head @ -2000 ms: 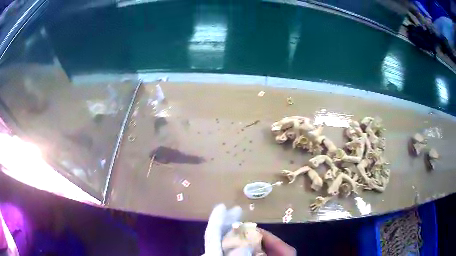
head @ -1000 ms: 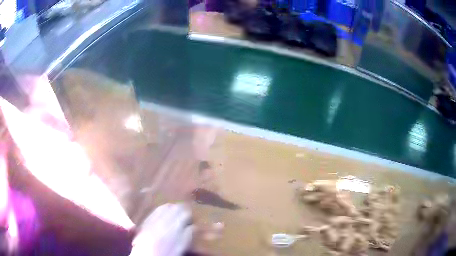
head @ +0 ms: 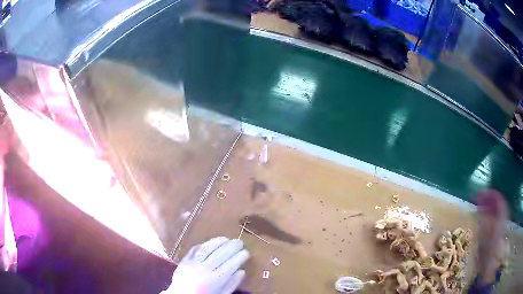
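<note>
My left hand (head: 213, 267), in a white glove, is at the bench's near edge beside the heating box, back up; its palm and anything under it are hidden. My right hand (head: 491, 227) is a blurred, bare shape at the far right, over the bench; its fingers and any hold cannot be made out. Tan figure arms (head: 404, 244) lie heaped at the lower right. A small oval dish (head: 348, 283) with a thin stick in it lies left of the heap. No torso is clearly visible.
The heating box (head: 137, 166) stands at left, its opening glaring pink-white. A green belt (head: 344, 106) runs behind the bench (head: 321, 172). Thin crossed sticks (head: 252, 232) lie by a dark stain; small rings and tags are scattered. Black clumps (head: 344, 28) lie beyond the belt.
The view has swung left and up. The hands, together around a tan torso earlier, are now apart: my left beside the heating box, my right at far right. The torso is out of sight.
</note>
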